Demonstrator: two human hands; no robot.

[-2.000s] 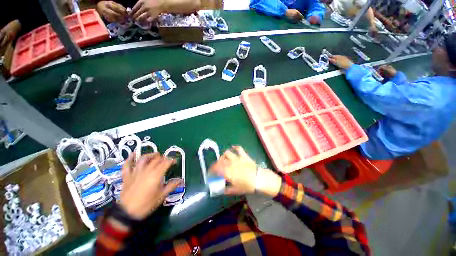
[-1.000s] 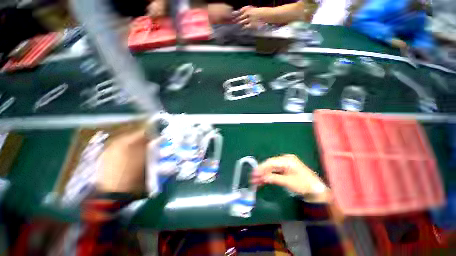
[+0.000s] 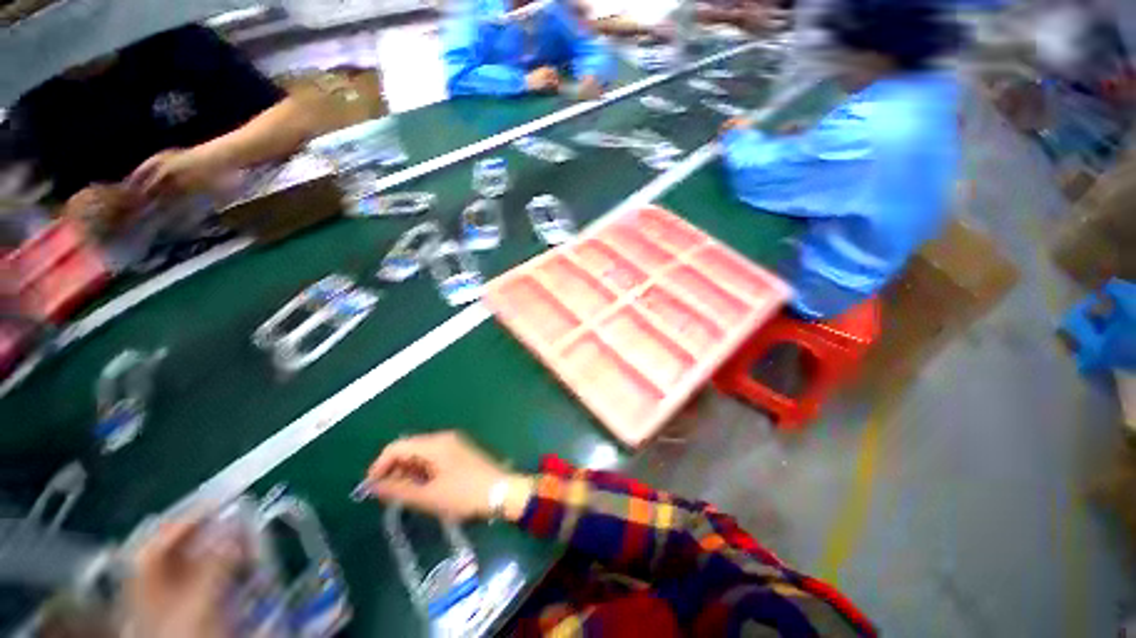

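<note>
My right hand (image 3: 436, 474) is over the green bench with thumb and finger pinched on a small pale part (image 3: 363, 490), which looks like a white fitting. A looped unit (image 3: 451, 583) with a blue-and-white end lies just below that hand, partly under it. My left hand (image 3: 187, 576) is blurred at the lower left, over the pile of looped units (image 3: 305, 573). Something whitish shows by its fingers, but I cannot tell whether it is held.
A salmon-red parts tray (image 3: 642, 312) lies to the right, with a red stool (image 3: 804, 361) beyond it. Loops (image 3: 314, 322) lie scattered on the conveyor past the pale rail (image 3: 361, 393). A person in a blue smock (image 3: 860, 187) sits at the right; others sit across the belt.
The view has swung right. My right hand has moved from the loop's side to above its open end, with a small part now at the fingertips. My left hand has left the parts box for the pile.
</note>
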